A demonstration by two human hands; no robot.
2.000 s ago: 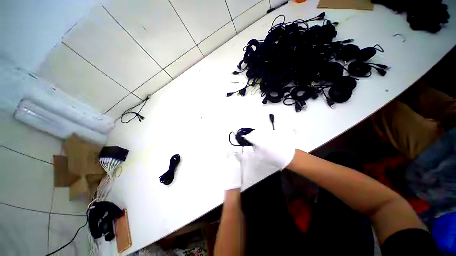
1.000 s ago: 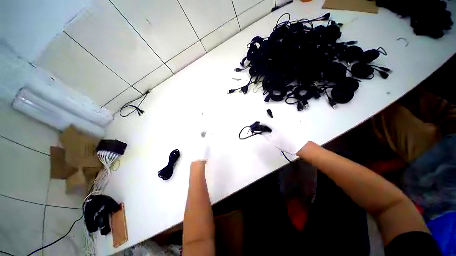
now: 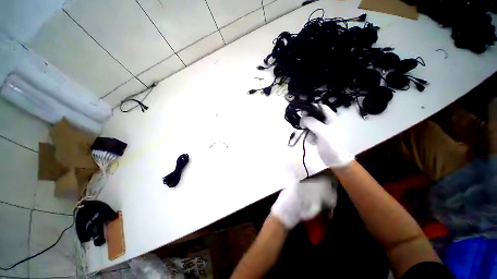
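Observation:
My right hand (image 3: 327, 136), in a white glove, grips a coiled black cable (image 3: 295, 115) at the near edge of the cable heap (image 3: 327, 60). A thin dark strand runs down from it towards my left hand (image 3: 305, 200). My left hand, also white-gloved, is blurred at the table's front edge, below and left of the right hand; whether it holds the strand cannot be told. A tied cable bundle (image 3: 176, 170) lies apart on the white table (image 3: 234, 120). A thin curved wire (image 3: 219, 145) lies mid-table.
A loose cable (image 3: 134, 102) lies by the tiled wall. At the left end are a black block with white strands (image 3: 109, 146), a black item (image 3: 95, 220), an orange-brown flat object (image 3: 115, 237) and a cardboard box (image 3: 68, 158). A second heap (image 3: 470, 27) and cardboard (image 3: 389, 7) are far right. A person's leg (image 3: 428, 144) shows right.
My right hand has moved up to the heap's near edge and now grips a larger coil there. My left hand has moved right and down, from over the table to its front edge.

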